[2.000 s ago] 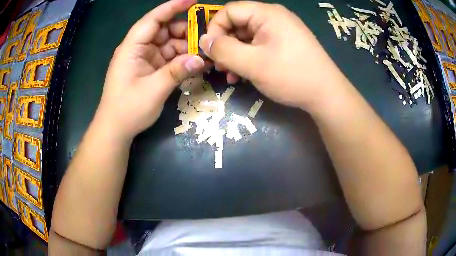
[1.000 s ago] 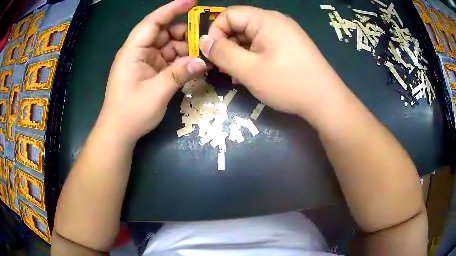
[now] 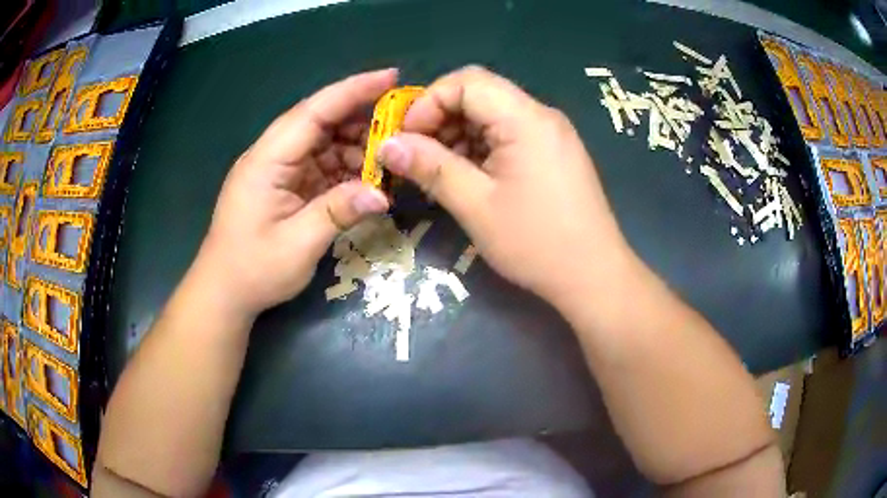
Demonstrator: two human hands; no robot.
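Note:
A yellow-orange housing (image 3: 387, 124) is held up in front of me, tilted so that mostly its narrow side shows. My left hand (image 3: 292, 185) grips it by its left side, thumb at the lower end and fingers at the top. My right hand (image 3: 486, 165) has its thumb on the housing's face and its curled fingers at the upper right edge. The fingers hide much of the frame, and I cannot tell if a strip is between them. A near pile of cream strips (image 3: 394, 282) lies on the dark bench just below the hands.
A wider scatter of cream strips with black bits (image 3: 744, 146) lies on the right. A left tray (image 3: 97, 151) and a right tray (image 3: 827, 185) hold rows of yellow housings. A cardboard box (image 3: 822, 418) is below right. A pale rail (image 3: 253, 17) borders the bench's far side.
The view has shifted, bringing the right tray and far rail more into view. The housing has turned from showing its window to nearly edge-on. Both hands still hold it.

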